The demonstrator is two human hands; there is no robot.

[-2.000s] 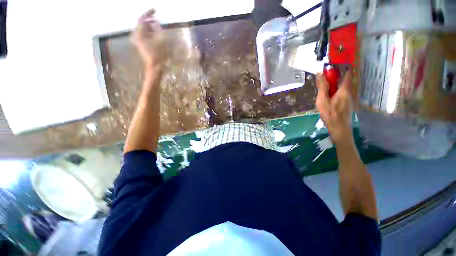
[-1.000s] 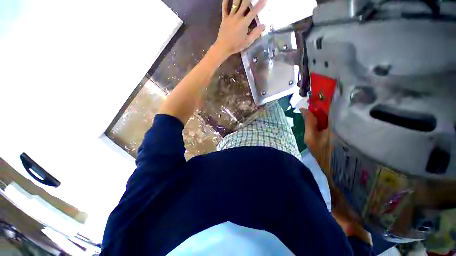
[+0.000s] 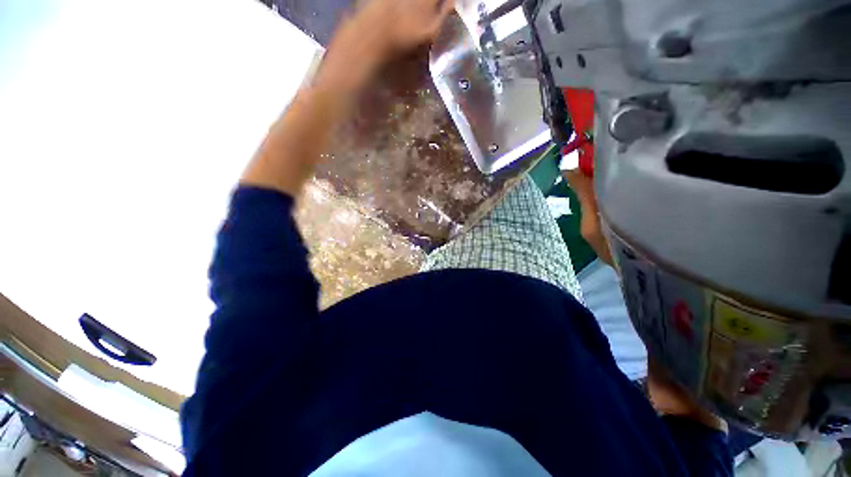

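Note:
The grey motor housing of the cutting machine (image 3: pixel 737 102) fills the right side. Its red handle (image 3: pixel 580 126) shows at the housing's left edge. My right hand (image 3: pixel 586 200) is at this handle, closed on it as far as I can see; the housing hides most of the hand. The shiny metal base plate (image 3: pixel 499 116) lies left of the handle, at the top centre. My left hand (image 3: pixel 406 20) is blurred at the top edge, just left of the plate; its fingers are unclear. The large white stack (image 3: pixel 140 168) spreads over the left side.
The worn brown table (image 3: pixel 392 140) shows between stack and plate. A black slotted bar (image 3: pixel 117 339) lies at the stack's lower left edge. White strips (image 3: pixel 121 399) lie beyond it. Green floor (image 3: pixel 571 224) with white scraps shows beside my checked garment (image 3: pixel 509 233).
The view has turned, and the motor now looks much larger. My left hand went from over the table to beside the base plate, then slightly left of it.

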